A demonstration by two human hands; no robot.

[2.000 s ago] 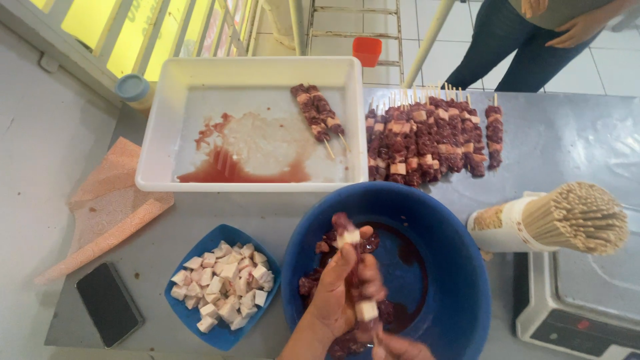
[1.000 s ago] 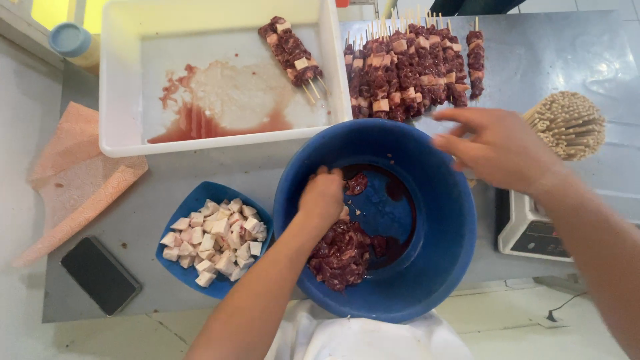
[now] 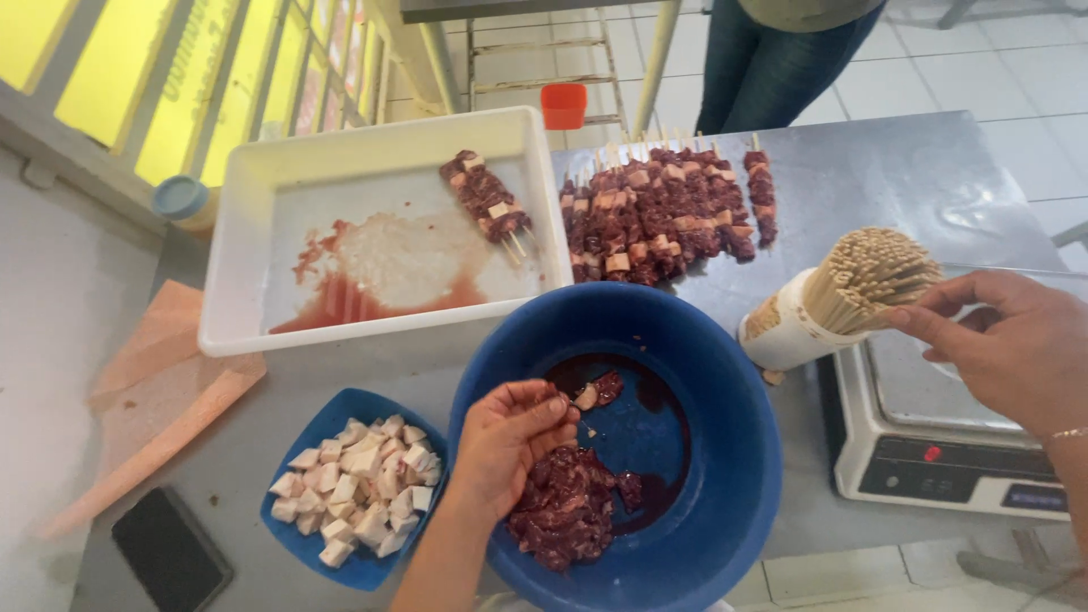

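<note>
Over the blue basin [image 3: 748,476], my left hand [image 3: 514,442] has its fingers pinched together; whether a bit of meat is between them I cannot tell. Below it lies a heap of raw dark meat [image 3: 565,514]. My right hand [image 3: 1003,340] pinches at the edge of the bundle of bamboo skewers [image 3: 875,276], which leans in a white container [image 3: 786,327]. A blue bowl of pale cubes [image 3: 361,493] stands left of the basin. Several loaded meat skewers [image 3: 663,208] lie behind the basin, and a few more [image 3: 484,195] rest in the white tray [image 3: 382,331].
A digital scale [image 3: 943,459] stands at the right under my right forearm. A dark phone [image 3: 170,548] and a sheet of pinkish paper [image 3: 174,365] lie at the left, a lidded jar [image 3: 185,202] behind the tray. A person [image 3: 778,59] stands beyond the table.
Two seconds ago both my hands held a loaded skewer over the basin; now it is out of them. My right hand has moved right to the bamboo skewers.
</note>
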